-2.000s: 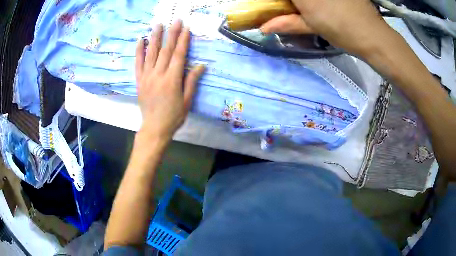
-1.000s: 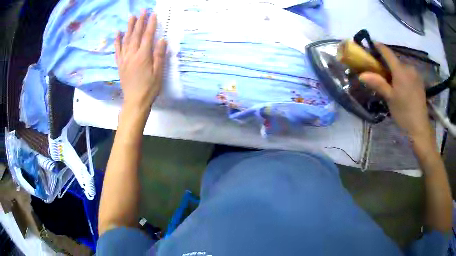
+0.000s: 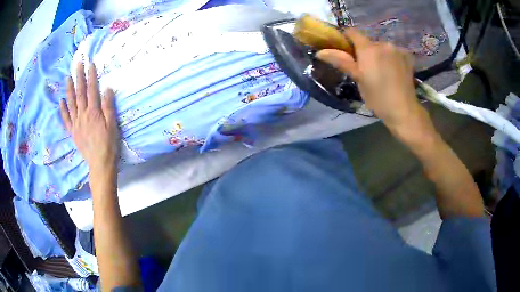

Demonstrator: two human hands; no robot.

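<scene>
A light blue floral dress (image 3: 188, 91) lies across the white ironing board (image 3: 165, 181), its gathered skirt at the left. My left hand (image 3: 93, 122) lies flat on the dress near its waist, fingers spread, holding nothing. My right hand (image 3: 379, 74) grips the yellow-brown wooden handle of the steam iron (image 3: 325, 77). The iron's pointed tip faces up and left, at the right end of the dress. I cannot tell whether its sole touches the cloth or the board.
The grey-brown worn rest pad (image 3: 399, 31) is at the board's right end, beyond the iron. A pale hose (image 3: 473, 112) and dark cables trail right. Hangers (image 3: 84, 259) and blue cloth (image 3: 37, 228) are at lower left.
The view has turned, so the board slants up to the right. The iron was over the dress, then moved right to the pad's edge. My left hand has shifted left along the dress.
</scene>
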